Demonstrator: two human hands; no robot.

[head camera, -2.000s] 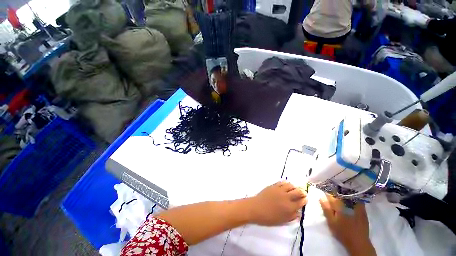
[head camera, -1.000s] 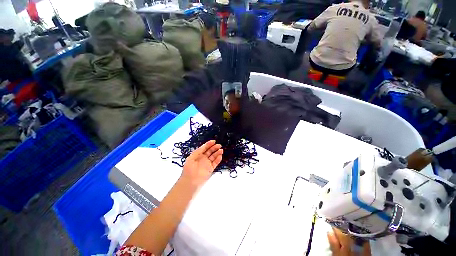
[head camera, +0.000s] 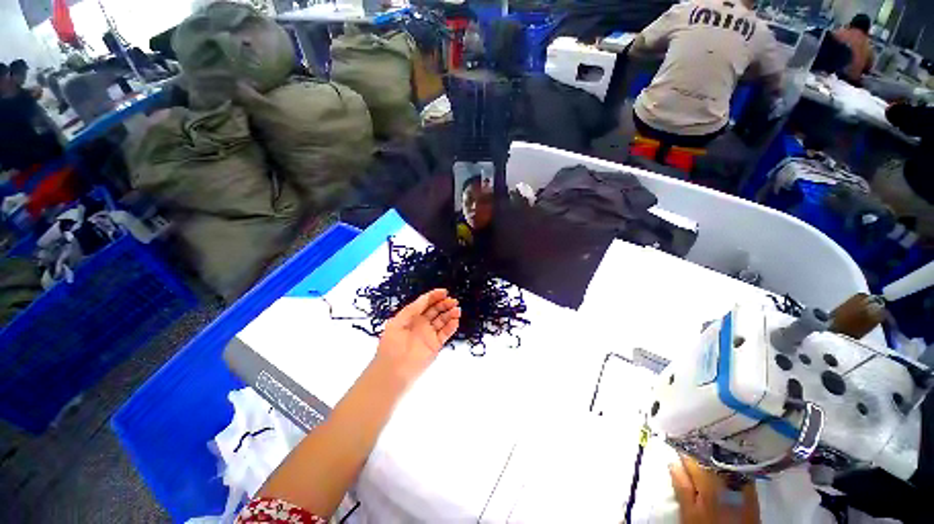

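Note:
A tangled pile of black cords [head camera: 476, 297] lies on the white machine table. My left hand [head camera: 418, 333] is at the pile's near edge, palm up, fingers slightly curled, with nothing visible in it. My right hand [head camera: 707, 493] is low on the white fabric [head camera: 574, 481], partly hidden under the head of the sewing machine [head camera: 732, 384] and cut off by the lower edge; its grip cannot be told. A black cord [head camera: 636, 476] runs down from the needle area on the fabric.
A blue crate [head camera: 169, 440] with white pieces is left of the table. Dark fabric [head camera: 543, 246] lies behind the pile. A white tub [head camera: 789, 220] holds dark cloth. Olive sacks [head camera: 317, 133] stand behind left. A person [head camera: 702, 77] sits farther back.
My left hand has gone from the needle area to the cord pile, where it is almost unchanged over the last second. My right hand stays beside the needle area. The camera view has shifted.

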